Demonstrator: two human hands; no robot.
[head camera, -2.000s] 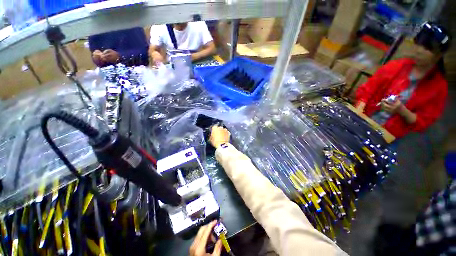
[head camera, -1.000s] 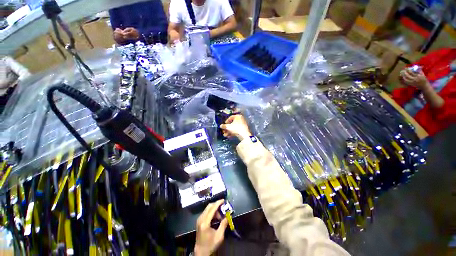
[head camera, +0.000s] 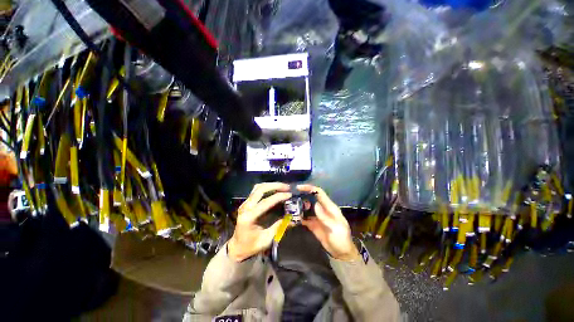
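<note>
My left hand (head camera: 257, 221) and my right hand (head camera: 327, 221) meet in front of the bench edge and hold a small silver-black module (head camera: 293, 207) between their fingertips. A yellow-sleeved cable tail (head camera: 282, 229) hangs from it by my left fingers. A small dark piece shows at my right fingertips; its exact shape is hidden. The white screw feeder (head camera: 272, 68) sits just beyond the hands, with screws in its window. The black electric screwdriver (head camera: 189, 60) hangs at upper left, its tip over the feeder.
Bunches of yellow-sleeved cables (head camera: 75, 138) hang off the bench edge at left. A clear blister tray (head camera: 466, 151) with cables stands at right. Crumpled plastic film (head camera: 289, 25) and black parts (head camera: 354, 44) lie behind the feeder on the green mat (head camera: 349, 166).
My right hand has come back from the black parts behind the feeder and joined my left hand at the module. The view has tilted down, so the people and most of the blue bin are out.
</note>
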